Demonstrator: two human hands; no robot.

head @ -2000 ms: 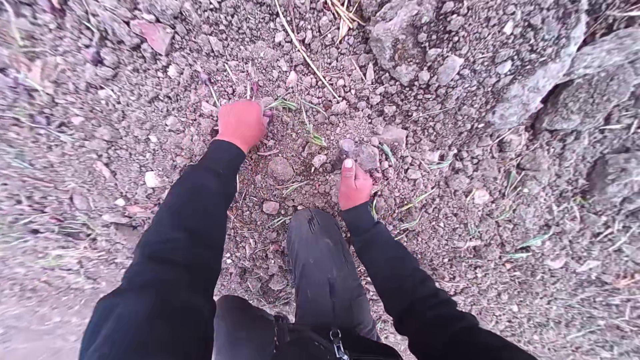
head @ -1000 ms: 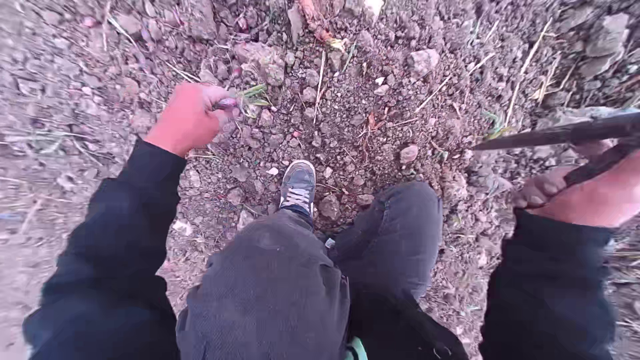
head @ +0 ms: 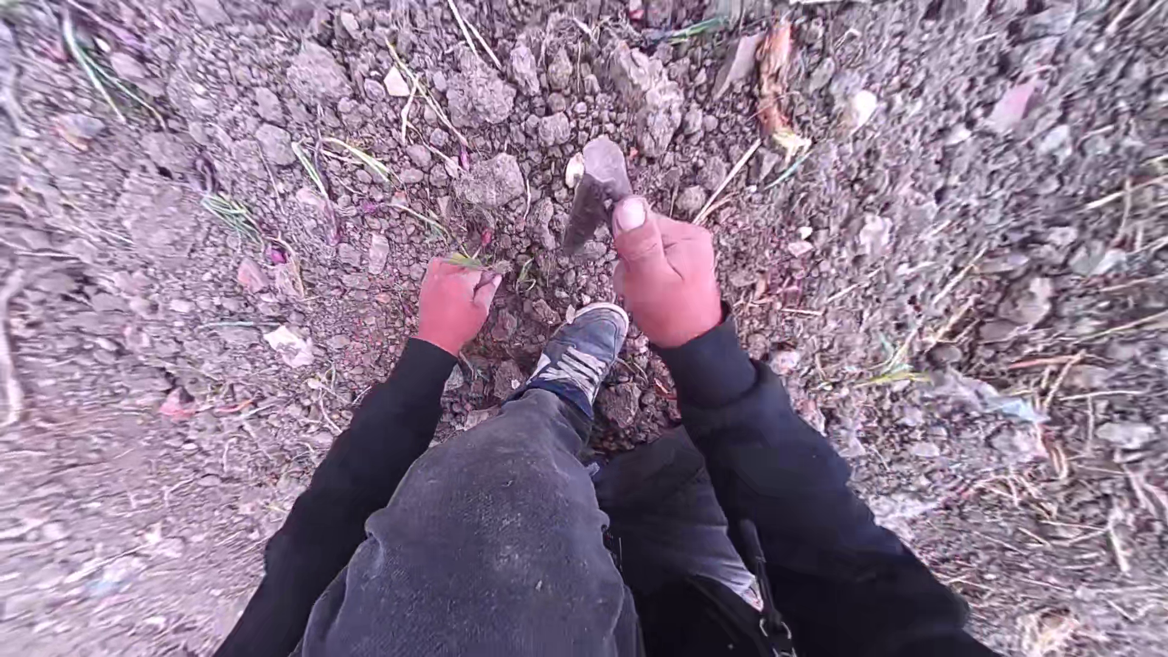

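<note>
My right hand (head: 668,269) is closed around a flat, dark metal hand tool (head: 598,187), its blade pointing up and away from me over the soil, just beyond my shoe (head: 579,356). To the left of the shoe, my left hand (head: 458,301) is low at the ground with fingertips together by green leaves (head: 465,261); whether it grips them cannot be told. A small purplish-red bulb (head: 486,237) lies just past those fingers. Farther left, another purple bulb (head: 276,255) sits beside green shoots (head: 231,215).
Loose, cloddy soil surrounds me. Larger clods (head: 491,181) lie ahead, and a brown root or stalk (head: 776,87) rests at the upper right. Dry straw is scattered at the right, with a pale scrap (head: 990,397) among it.
The tool has come from the far right to the middle, in front of my shoe. My left hand, which held a purple bulb with green leaves, is now down at the soil. The view has shifted.
</note>
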